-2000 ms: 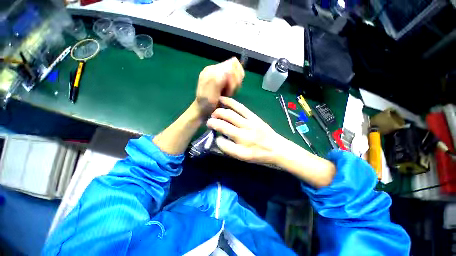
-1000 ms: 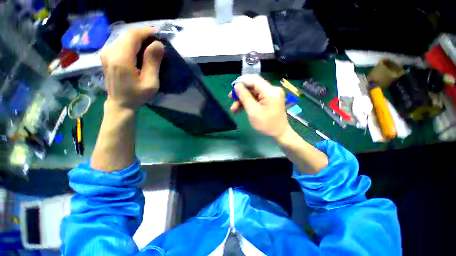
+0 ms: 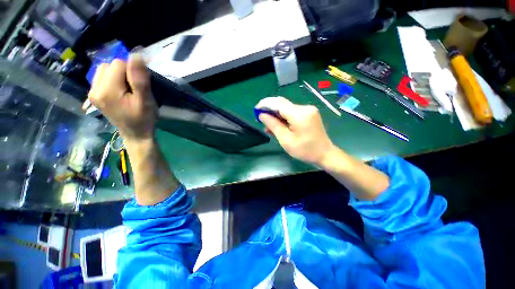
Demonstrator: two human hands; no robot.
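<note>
My left hand (image 3: 125, 99) grips the upper left end of a dark glossy tablet (image 3: 206, 123), which is tilted up over the green mat with its lower right corner at or near the mat. My right hand (image 3: 296, 127) is just right of that corner, not touching the tablet. It pinches a small blue pry pick (image 3: 265, 113) between thumb and fingers. The left fingertips are blurred.
A white bottle (image 3: 285, 64) stands behind my right hand. Tweezers (image 3: 322, 98), a slim knife (image 3: 375, 123), a red plastic piece (image 3: 413, 92) and a yellow-handled tool (image 3: 471, 86) lie right. A white shelf (image 3: 226, 48) runs behind.
The hands, empty of any visible tablet two seconds ago, now hold the tablet and pick. Since one second ago the view has shifted and the tablet is seen more edge-on.
</note>
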